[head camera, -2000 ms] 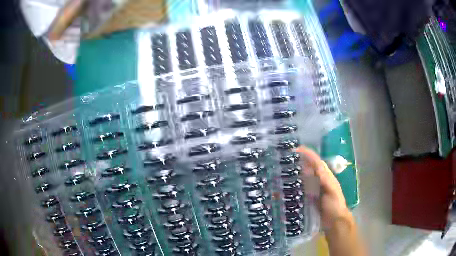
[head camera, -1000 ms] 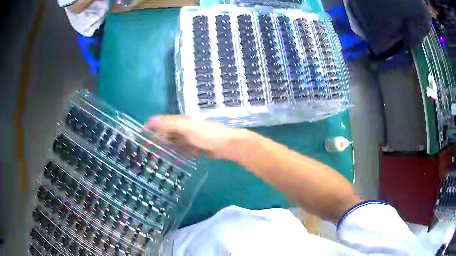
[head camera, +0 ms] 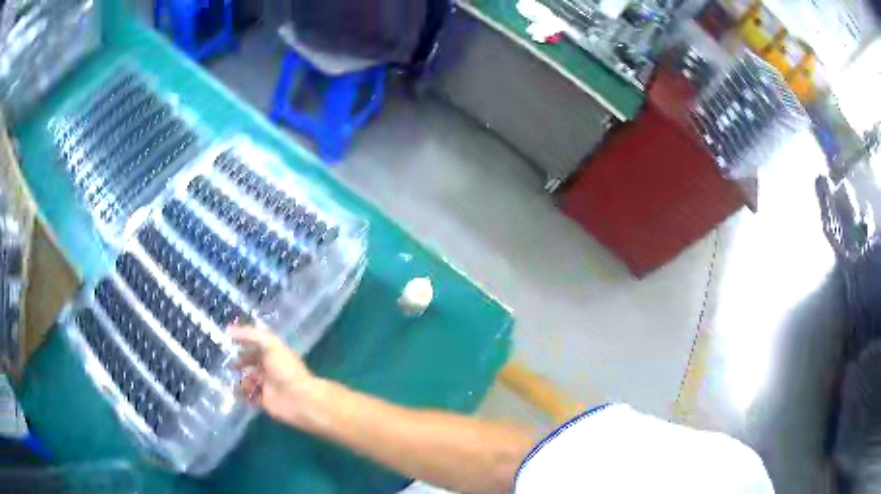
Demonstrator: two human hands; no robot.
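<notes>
A stack of clear blister trays [head camera: 179, 280] with rows of small round black parts lies on the green bench top. My right hand [head camera: 269, 371] reaches in from the lower right, over the near side of the stack. Its fingers are bent and apart and hold nothing that I can see. Whether the fingertips touch the top tray cannot be told. My left hand is not in view. A white squeeze bottle [head camera: 416, 296] stands on the bench right of the stack.
Another tray of black parts [head camera: 130, 145] lies behind the stack. Brown cardboard [head camera: 48, 289] is at the left. Past the bench [head camera: 435, 357] are a blue stool [head camera: 326, 96], a person's dark clothing, a dark red cabinet [head camera: 642, 178] and another bench with trays on it.
The view has swung to the right. The loose tray carried at the lower left has gone from the middle of view. My right hand has moved from that tray to over the stack.
</notes>
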